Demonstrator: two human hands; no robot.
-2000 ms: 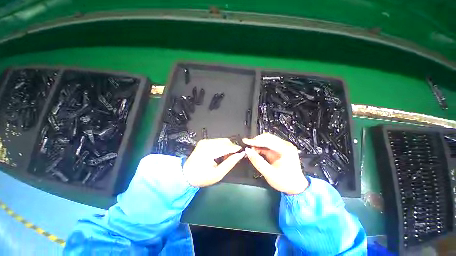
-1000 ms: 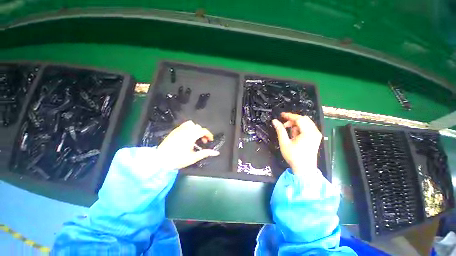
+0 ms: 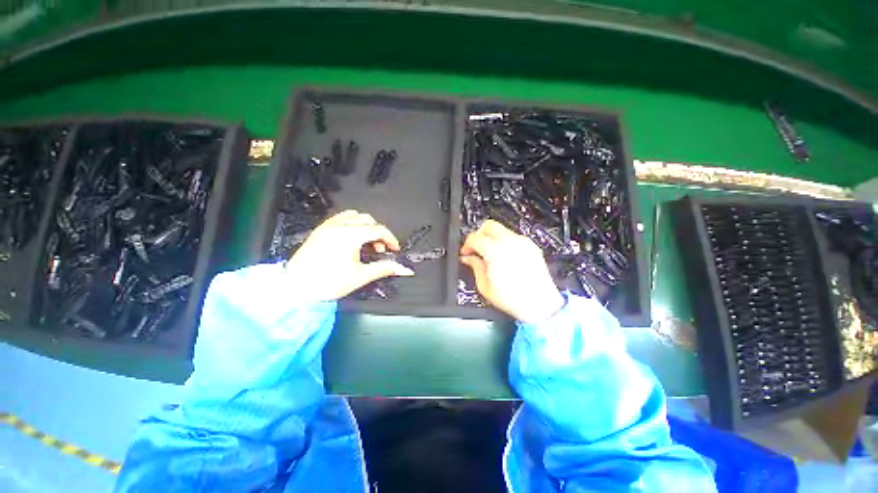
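The divided parts tray [image 3: 375, 104] lies in front of me. Loose black plastic housings [image 3: 549, 193] fill much of its right compartment. Fewer black parts [image 3: 381, 167] lie spread in the left one. My left hand [image 3: 342, 255] is over the left compartment's near part, fingers curled and thumb tip a little apart. Black parts [image 3: 424, 255] show beside its fingertips; whether it grips one is unclear. My right hand [image 3: 510, 270] is at the divider, fingertips together; anything between them is hidden. Small shiny metal parts [image 3: 467, 294] show below its fingers.
A left parts tray [image 3: 234, 183] holds loose black parts. A right parts tray [image 3: 708, 289] holds close rows of black parts, with gold bits [image 3: 852, 332] beside them. A larger black item [image 3: 787, 132] lies beyond. Cardboard [image 3: 818, 428] and a blue bin [image 3: 732, 457] are lower right.
My hands have parted from their joined position near the divider. My right hand went over the right compartment's black parts, then moved left and nearer to the divider. My left hand stayed over the left compartment.
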